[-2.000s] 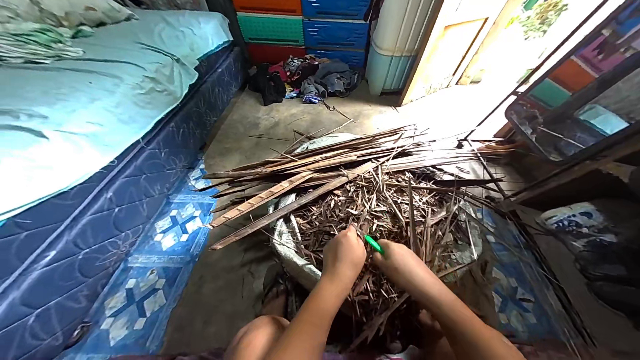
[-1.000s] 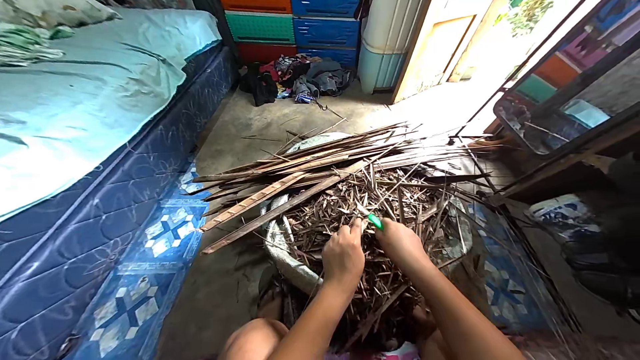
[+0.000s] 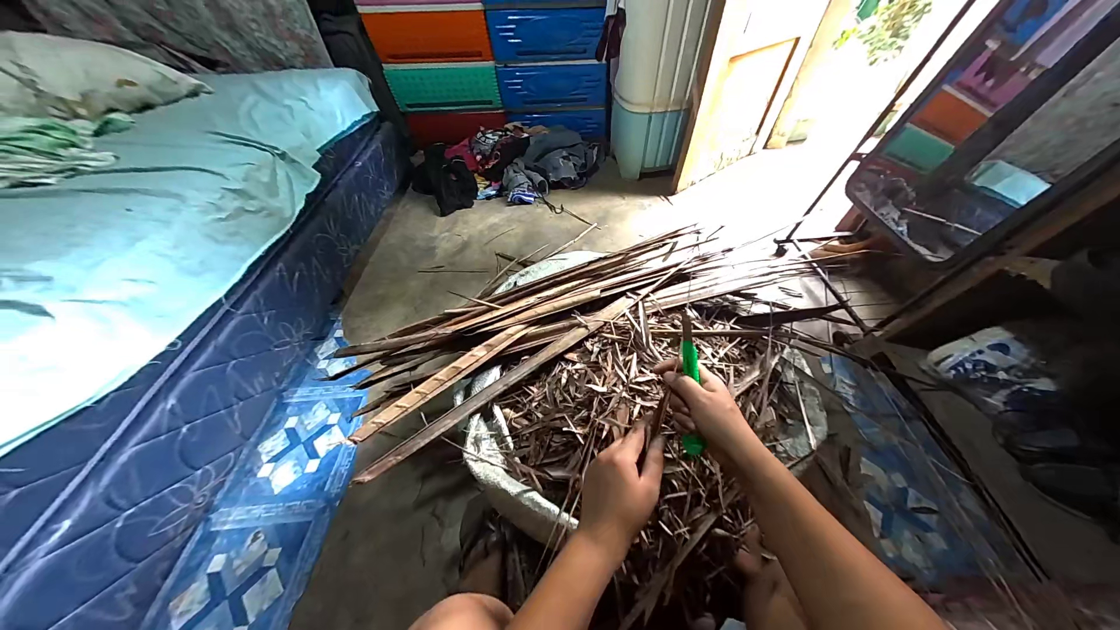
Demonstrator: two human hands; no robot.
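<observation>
My right hand (image 3: 704,407) is closed round the green handle of a knife (image 3: 690,360), whose dark blade points away from me. My left hand (image 3: 623,481) pinches a thin brown strip of dried leaf (image 3: 661,413), which reaches up toward the fingers of my right hand. Both hands are over a wide white sack with a rolled rim (image 3: 503,490), filled with short cut pieces of dried leaf (image 3: 569,407). Long dried leaf strips (image 3: 525,328) lie in a bundle across the far side of the sack.
A bed with a blue mattress (image 3: 219,376) stands at the left. Behind the sack are a heap of clothes (image 3: 516,162), plastic drawers (image 3: 551,83) and an open door (image 3: 744,79). A mirror (image 3: 954,157) leans at the right, near a patterned shoe (image 3: 993,359).
The green-handled knife has turned from slanted to nearly upright in my right hand. My left hand has moved lower and toward me, and a strip now shows between the hands.
</observation>
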